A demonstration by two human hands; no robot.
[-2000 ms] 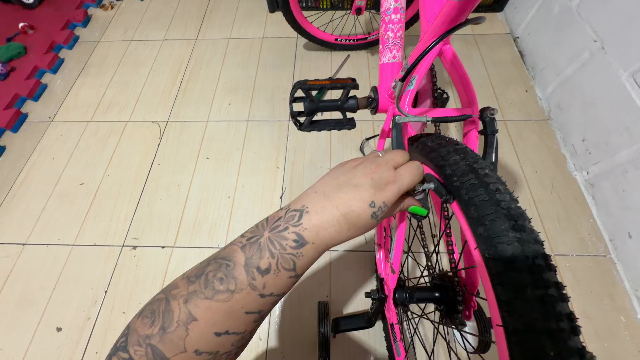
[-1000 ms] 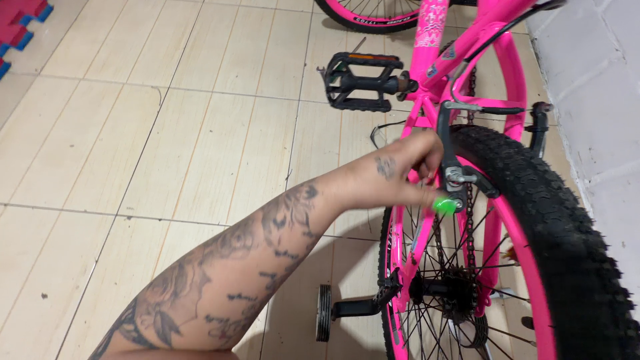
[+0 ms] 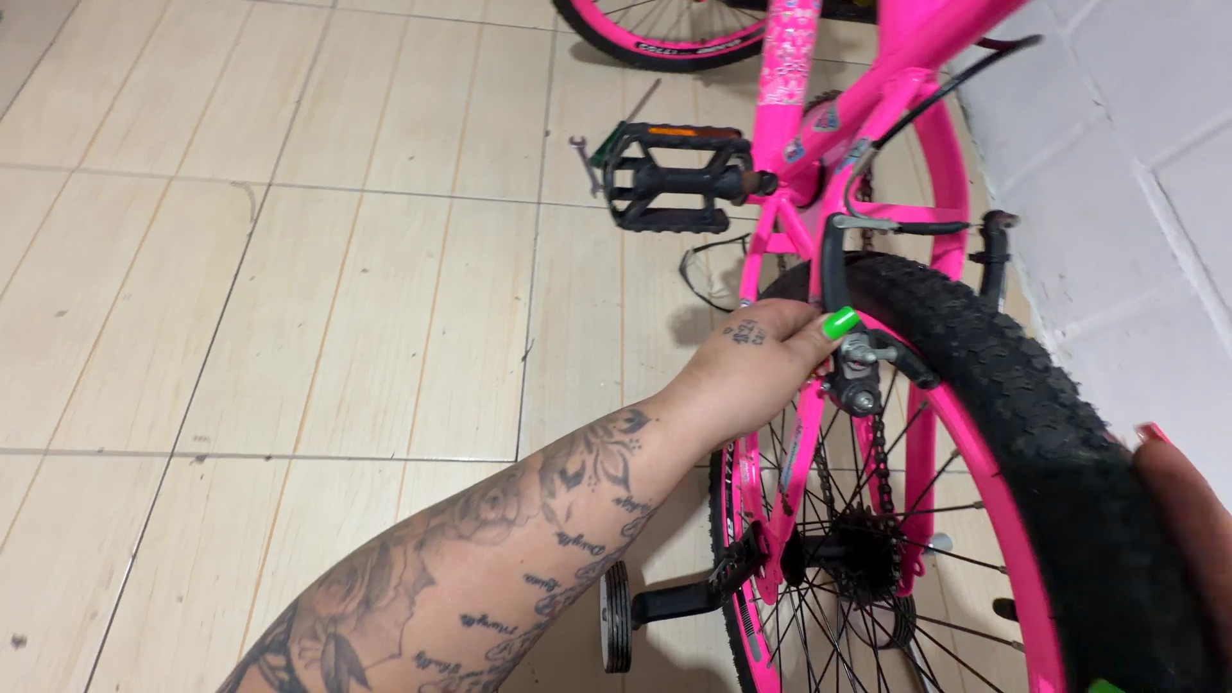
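A pink bicycle's rear wheel, with its black knobby tyre [image 3: 1020, 385], fills the right side. My left hand [image 3: 770, 356] pinches the black arm of the rear rim brake [image 3: 834, 269] with the thumb, beside the pink frame stay; the other fingers are partly hidden behind it. Just below the thumb are the brake's metal bolt [image 3: 861, 351] and a black brake pad [image 3: 914, 366] near the pink rim. The brake cable [image 3: 924, 106] runs down to the arm's top. At the right edge, my right hand [image 3: 1189, 510] is blurred and partly out of view, its fingers against the tyre.
A black pedal [image 3: 679, 180] sticks out left of the frame. Near it on the tiled floor lie an open-end wrench [image 3: 585, 164] and a green-handled screwdriver [image 3: 608, 146]. A training wheel [image 3: 616, 616] stands lower down. A white block wall [image 3: 1145, 192] rises at the right.
My right hand has come into view at the tyre on the right. My left hand has shifted from beside the brake bolt to the brake arm above it.
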